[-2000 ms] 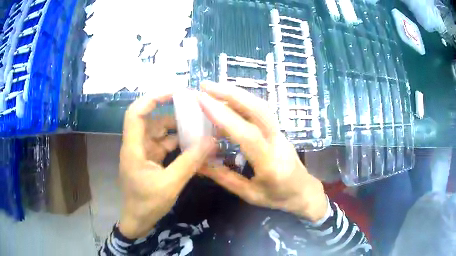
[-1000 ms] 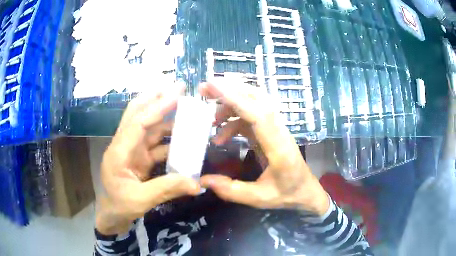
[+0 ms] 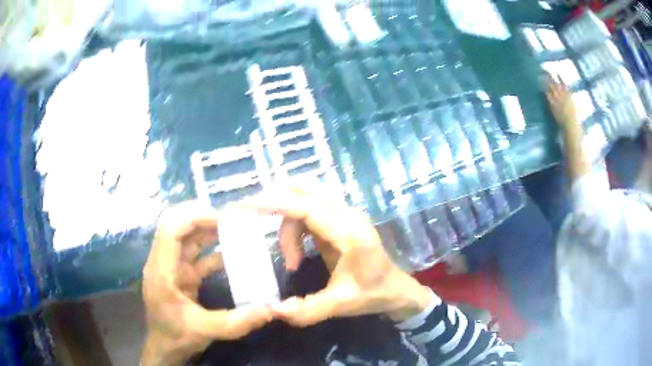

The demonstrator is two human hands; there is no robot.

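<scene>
A white oblong housing [image 3: 248,261] stands nearly upright between my hands, above the bench's front edge. My left hand [image 3: 187,275] holds it from the left, with the thumb at its lower end and fingers near its upper left side. My right hand [image 3: 336,261] holds it from the right, with the thumb at its lower end and fingers by its top. The view is blurred, and I cannot tell whether a cover is fitted.
Behind my hands is the parts tray with white ladder-like bars [image 3: 292,118]. Flat white pieces [image 3: 100,157] lie left, beside a blue crate [image 3: 16,207]. A clear pocket tray [image 3: 429,157] overhangs the front edge. Another person's hand [image 3: 562,107] is at trays far right.
The view has swung to the right, bringing the other person's arm and trays into view. My hands still hold the housing, now steadier and more upright than in the earliest frame.
</scene>
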